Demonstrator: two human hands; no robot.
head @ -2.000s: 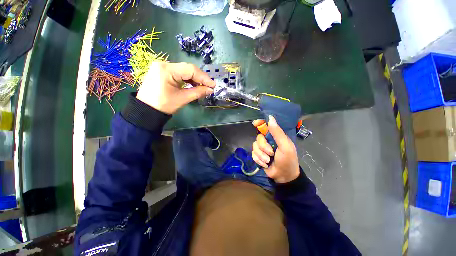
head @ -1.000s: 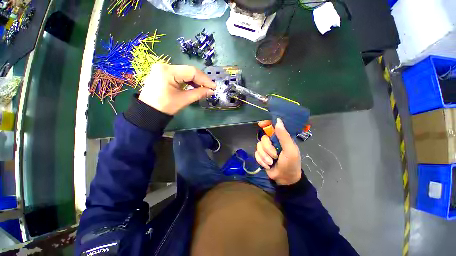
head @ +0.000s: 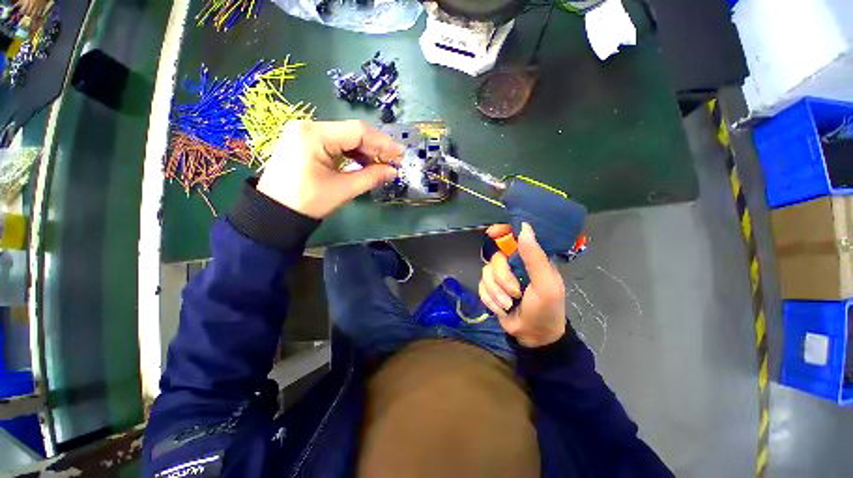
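My right hand [head: 526, 297] holds the dark blue soldering gun [head: 544, 218] by its grip, near the orange trigger. The gun's metal nose points left, its tip over the dark fixture [head: 433, 174] near the bench's front edge. My left hand [head: 323, 166] is at the fixture's left side, thumb and forefinger close together at a whitish, shiny spot. Whatever lies between these fingertips is too small and blurred to tell. Yellow wires [head: 271, 109], blue wires [head: 213, 107] and brown-red wires [head: 198, 157] lie in a pile left of the fixture. Small black components [head: 369, 82] lie behind it.
A white base [head: 462, 44] under a round black item stands at the back, with a round brown dish [head: 505, 93] beside it. A white tissue [head: 610, 30] and a clear bag [head: 374, 13] lie far back. Blue bins [head: 812, 350] and a cardboard box [head: 806, 250] are at right.
The gun and my right hand have moved to the right, drawing the nose back from my left fingertips and uncovering more of the fixture. My left hand has barely moved.
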